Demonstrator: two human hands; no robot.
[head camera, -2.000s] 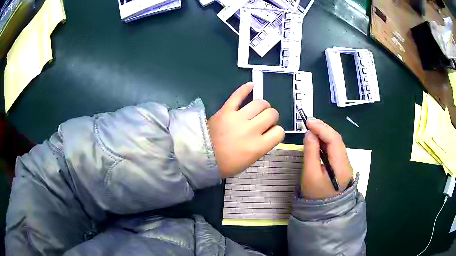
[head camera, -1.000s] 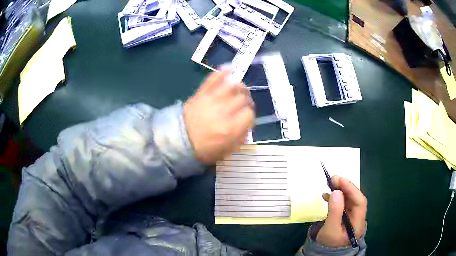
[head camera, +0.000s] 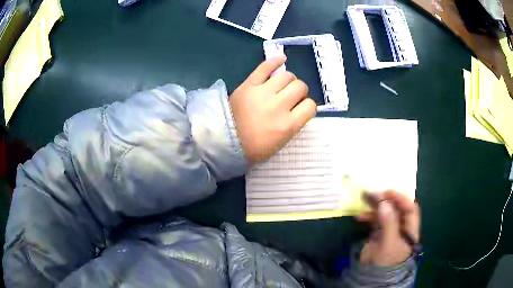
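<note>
My left hand (head camera: 274, 115) rests on the left side of a white plastic front housing (head camera: 334, 73), which lies on the dark green mat with its button slots to the right. The housing looks thick, with edges of more than one frame showing. My right hand (head camera: 389, 222) holds dark tweezers (head camera: 409, 238) over the lower right of the adhesive strip sheet (head camera: 292, 184); hand and tweezers are blurred and the tip is unclear. The sheet is striped on its left part and blank on its right. I cannot tell whether a strip is on the tweezers.
A stack of housings (head camera: 365, 39) stands at the upper right, with a small pale offcut (head camera: 388, 88) below it. Another housing (head camera: 270, 19) is cut off by the top edge. Yellow release paper lies at left (head camera: 28, 59) and right (head camera: 485, 104). A thin white cable (head camera: 497, 236) runs at the right.
My left hand, blurred in motion one second ago, now rests on the housing. Two housings that lay partly apart now look aligned. My right hand and tweezers are blurred. The view has shifted.
</note>
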